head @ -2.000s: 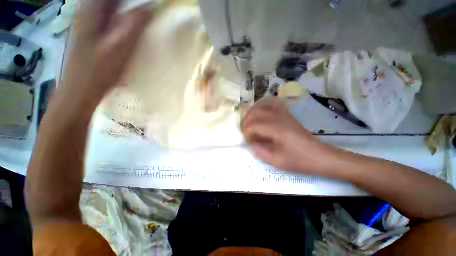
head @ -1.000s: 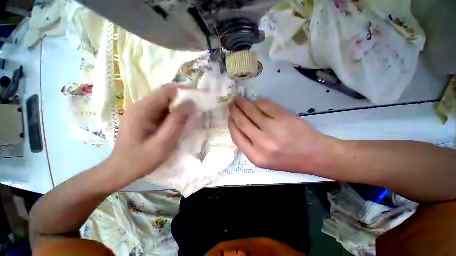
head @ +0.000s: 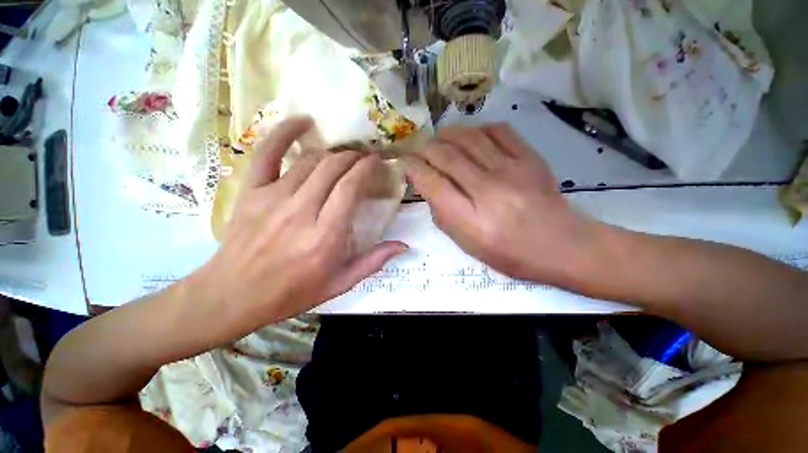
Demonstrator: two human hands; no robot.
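Note:
The floral-print garment [head: 328, 88] lies heaped left of and in front of the needle, with lace trim along its left part. My left hand [head: 306, 221] lies over its near edge, fingers spread, with a bit of cream cloth showing under the palm. My right hand [head: 492, 199] is beside it, fingertips on the cloth's edge just in front of the presser foot [head: 413, 80]; whether they pinch it is hidden. The ribbed cream tension knob [head: 466, 66] of the sewing machine is above my right fingers.
Dark thread snips [head: 604, 133] lie right of the needle, beside a pile of floral pieces [head: 678, 80]. A ruler strip [head: 470, 276] runs along the table's front edge. More floral cloth [head: 252, 380] hangs below at left. Cloth pieces and a blue object [head: 663, 343] are at lower right.
My left hand has gone from pinching the cloth up to lying flat over it. The bunched cloth is now spread toward the needle. My right hand stays near the presser foot.

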